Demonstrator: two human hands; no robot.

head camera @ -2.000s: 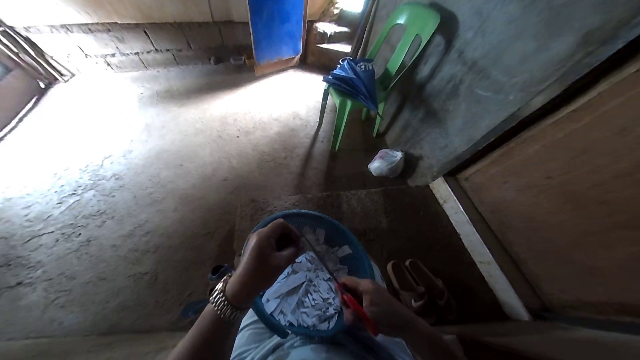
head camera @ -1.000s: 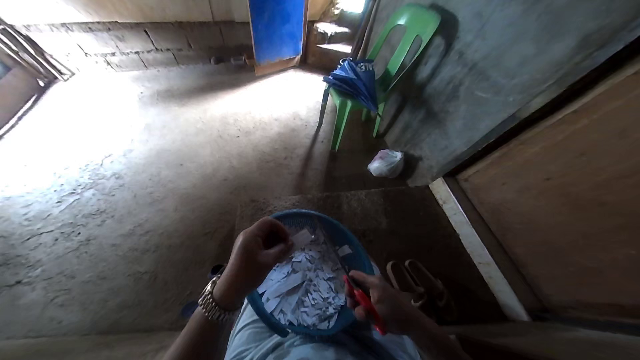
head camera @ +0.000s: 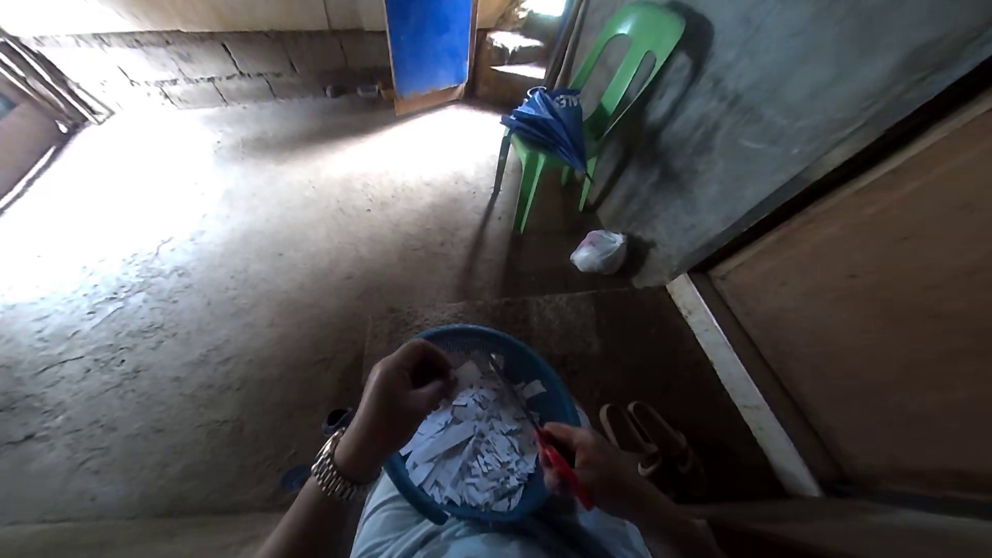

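Note:
A blue plastic basket (head camera: 554, 387) rests on my lap, holding many cut pieces and strips of white paper (head camera: 480, 449). My right hand (head camera: 593, 465) grips red-handled scissors (head camera: 559, 469), whose blades point up and left over the basket. Over the basket's left rim is my left hand (head camera: 407, 395), with a metal watch on its wrist. Its fingers are pinched on a piece of white paper (head camera: 466, 375), just left of the scissor tips. Whether the blades touch that piece is not clear.
A green plastic chair (head camera: 535, 159) with a folded blue umbrella (head camera: 552, 128) stands ahead by the wall. Near it a white plastic bag (head camera: 599, 252) lies on the floor. Brown sandals (head camera: 639, 434) are right of the basket, beside a step and a wooden door (head camera: 876, 310).
My left hand has shifted slightly over the basket, and the scissors in my right hand have changed angle a little. The chair, umbrella and bag have stayed in place.

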